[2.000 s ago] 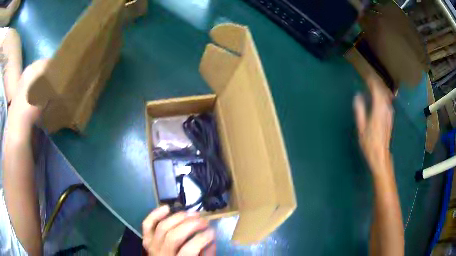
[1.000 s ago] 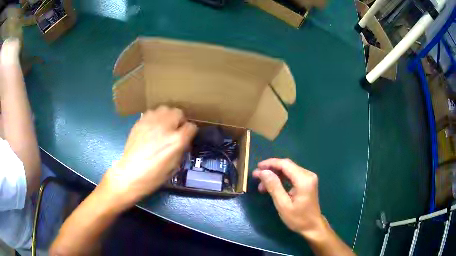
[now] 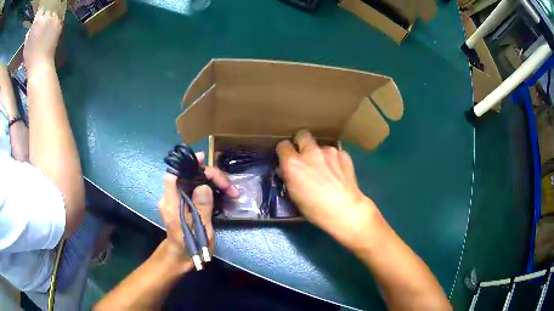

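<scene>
An open brown carton [image 3: 285, 100] lies on the green table, its lid raised at the back. My left hand [image 3: 188, 209] holds a coiled black cable [image 3: 185, 163] at the carton's left side, two light metal plug ends pointing down toward me. My left index finger reaches over a clear plastic bag [image 3: 246, 195] inside. Another black coil [image 3: 242, 160] lies behind the bag. My right hand [image 3: 319, 182] is inside the carton's right part, fingers bent down; what its fingertips touch is hidden. A dark block, perhaps the power adapter [image 3: 282, 206], shows partly beside it.
Another person's arm [image 3: 51, 121] reaches up the left side toward brown boxes [image 3: 103, 17]. Another open box [image 3: 379, 21] stands at the far side. White pipes [image 3: 510, 82] and blue tubing [image 3: 530, 176] are at the right. The green table's [image 3: 419, 200] curved edge runs along the near side.
My left hand has come out of the carton and now holds the coiled cable. My right hand has moved from the table on the right into the carton. The carton appears slightly farther right.
</scene>
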